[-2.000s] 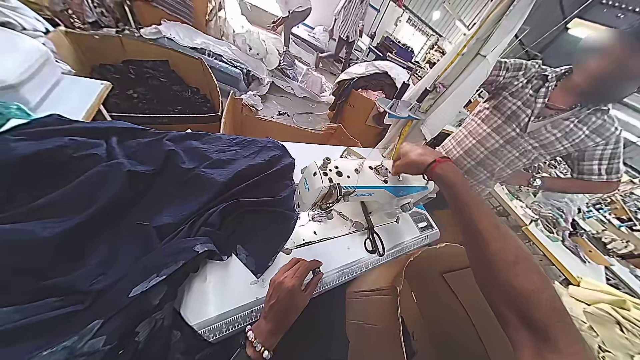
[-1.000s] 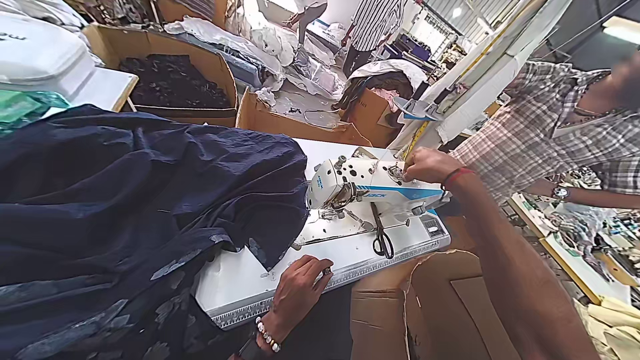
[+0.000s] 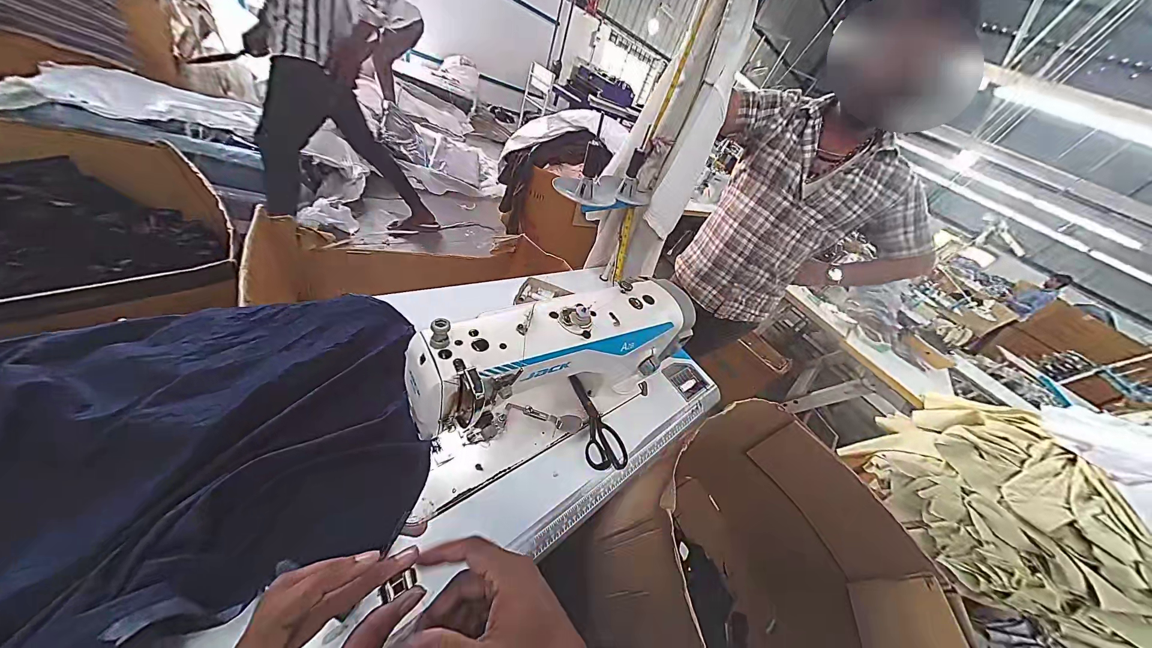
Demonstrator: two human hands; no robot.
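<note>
At the bottom of the head view, my left hand (image 3: 328, 598) holds a small metal bobbin case (image 3: 398, 585) between its fingertips. My right hand (image 3: 499, 594) is close beside it, fingers bent near the same piece; whether it grips anything is hidden. Above them stands a white and blue Jack sewing machine (image 3: 549, 346) on its white table (image 3: 504, 513). Dark-handled scissors (image 3: 605, 441) lie on the machine bed. Dark blue fabric (image 3: 207, 450) covers the left of the table, up to the needle area.
An open cardboard box (image 3: 810, 522) stands against the table's front edge. Pale yellow fabric (image 3: 990, 495) is piled at right. A person in a checked shirt (image 3: 810, 207) stands behind the machine; another person (image 3: 310, 108) is at the back left. A box of dark cloth (image 3: 99, 225) is at left.
My right hand has left the top of the machine and come down beside my left hand. The view has shifted. The person at the back left is now mid-stride.
</note>
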